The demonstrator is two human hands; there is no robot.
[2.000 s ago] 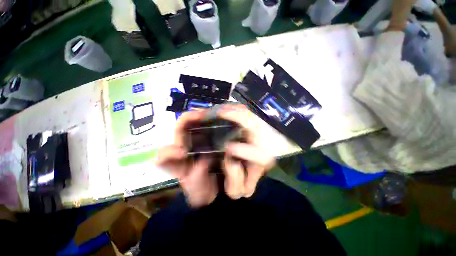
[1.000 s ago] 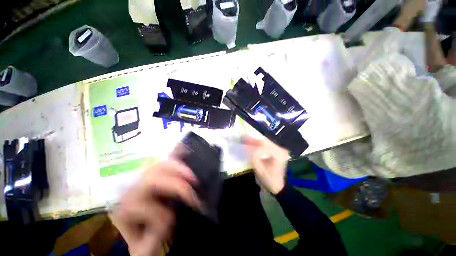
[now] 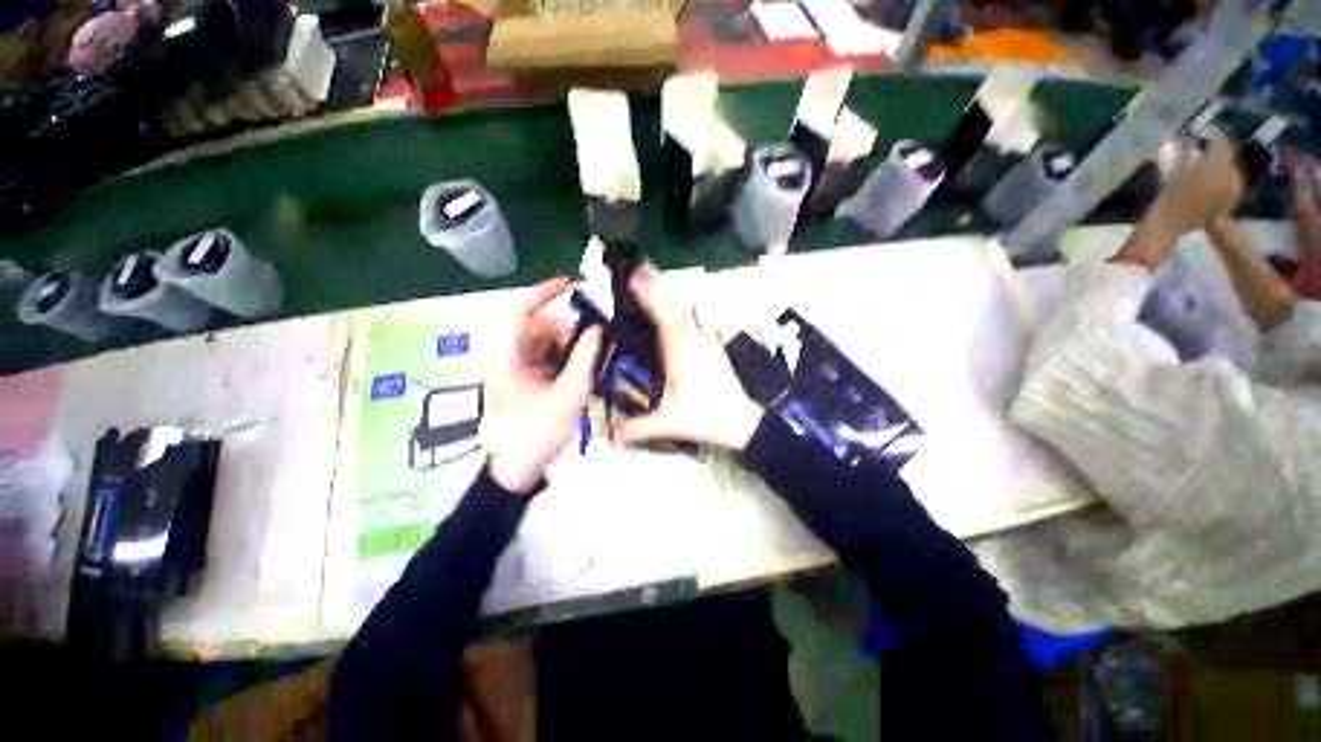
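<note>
Both my hands hold a black printed carton [image 3: 629, 352] above the middle of the bench. My left hand [image 3: 548, 380] is on its left side and my right hand [image 3: 687, 374] on its right side. A small white flap shows at its top left; the fingers hide much of the rest. A fanned pile of glossy black carton blanks [image 3: 848, 394] lies to the right of my right hand. Just beyond my hands, an open carton stands with its white lid [image 3: 604, 142] raised.
More cartons with raised white lids [image 3: 700, 123] and wrapped cylinders [image 3: 470, 229] stand on the green belt [image 3: 326, 218]. Another black blank pile [image 3: 149, 500] is at the bench's left. Printed cardboard [image 3: 413, 435] lies left of my hands. A person's pale sleeve [image 3: 1159, 392] is at right.
Both hands are now farther forward, together on a carton; before, my left hand held one low while the right was apart. The blank at mid-bench no longer lies there. The view has tilted up.
</note>
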